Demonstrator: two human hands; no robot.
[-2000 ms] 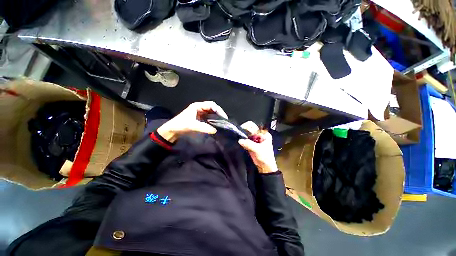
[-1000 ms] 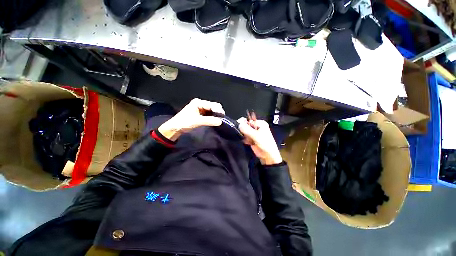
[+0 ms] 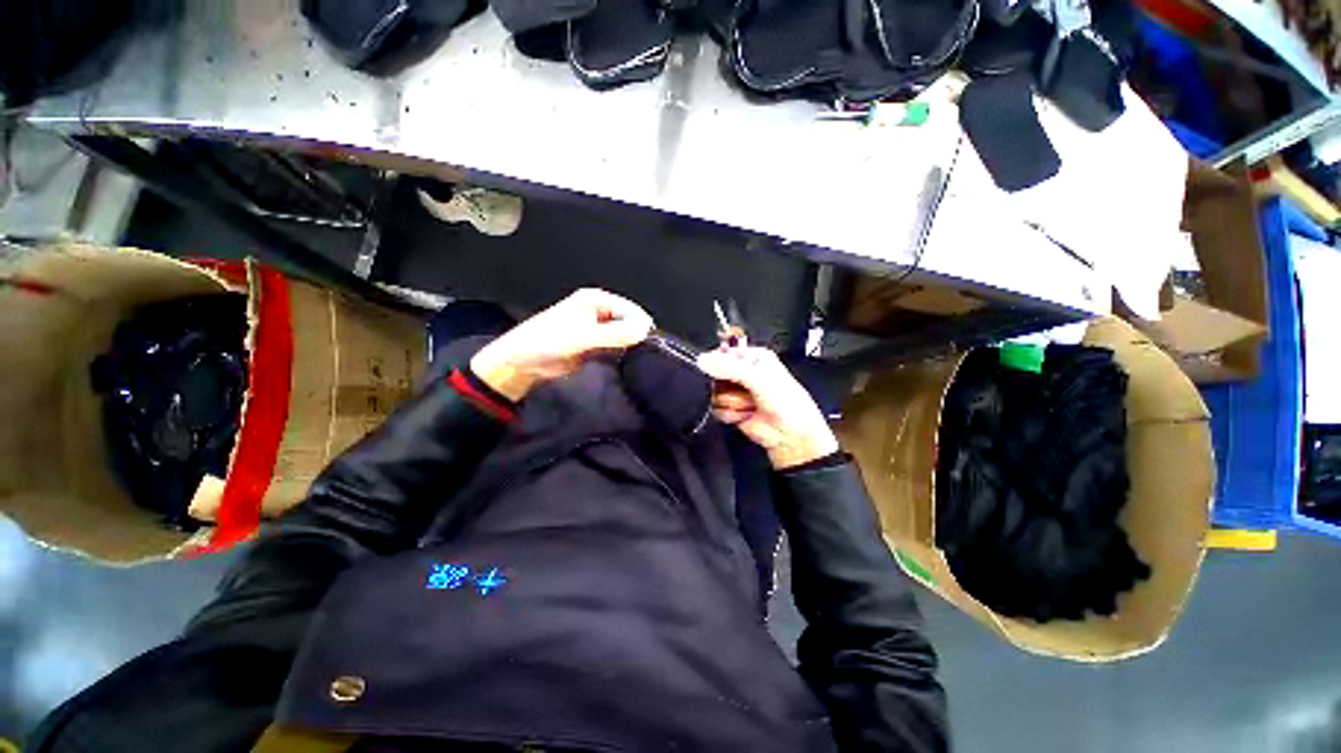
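A small rounded black sewn piece (image 3: 669,390) hangs between my two hands above the lap, with a thin pale line along its upper edge. My left hand (image 3: 571,336) pinches its upper left edge between thumb and fingers. My right hand (image 3: 768,403) holds its right edge. Thread snips (image 3: 725,327) are also in my right hand, with slim metal blades pointing up and a reddish part near the fingers. Any loose thread is too thin to make out.
A metal-topped bench (image 3: 515,133) ahead carries a black pile of sewn pieces (image 3: 794,52) and a flat black piece (image 3: 1009,133) on white paper (image 3: 1096,191). A red-striped carton (image 3: 331,353) stands left, another carton (image 3: 1177,486) right. A shoe (image 3: 478,209) shows beneath the bench.
The sewn piece now hangs down with its round face showing. The snips' blades have come into clear view, pointing up. My right hand has shifted slightly; the view has moved a little.
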